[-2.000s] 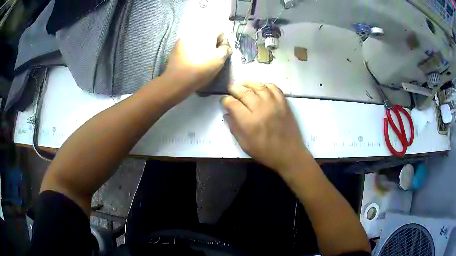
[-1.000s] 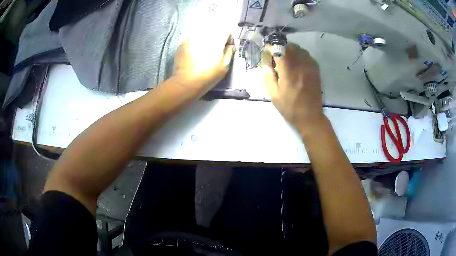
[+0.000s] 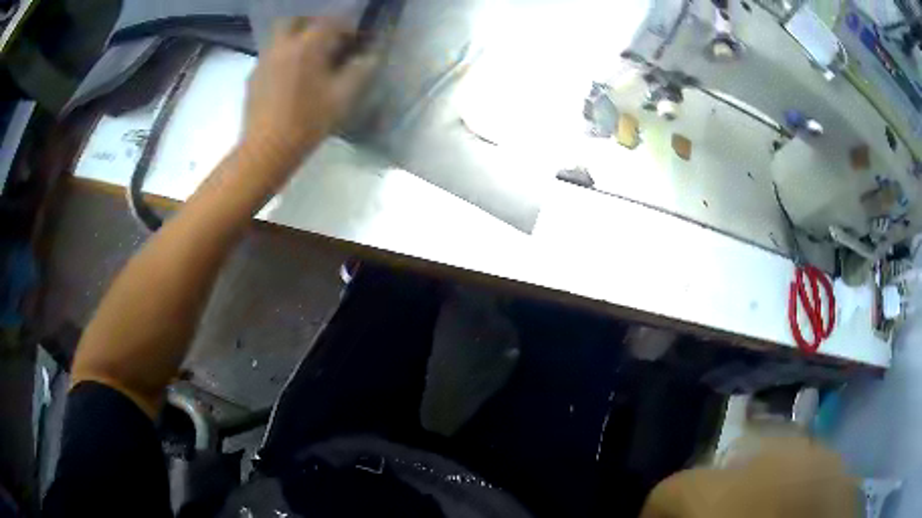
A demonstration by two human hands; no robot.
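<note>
My left hand [image 3: 308,81] is at the upper left, blurred, with fingers curled on the grey fabric panel [image 3: 415,86]. The panel lies across the white table, and its pale part reaches a corner near the table's middle, in bright glare. My right hand [image 3: 763,481] is low at the right, away from the cloth, strongly blurred and partly cut off by the bottom edge; its fingers cannot be made out. The sewing machine's metal parts [image 3: 662,96] show at the upper right, and glare hides the needle area.
Red-handled scissors [image 3: 812,309] lie at the right of the white table [image 3: 647,263]. A dark strap [image 3: 152,162] hangs over the table's left edge. Grey cloth [image 3: 470,354] shows below the table over dark clothing. White and teal items [image 3: 829,405] stand at lower right.
The view has turned and shifted. My left hand has moved left from the needle area, with the panel drawn out beside it. My right hand has left the machine and dropped to the lower right.
</note>
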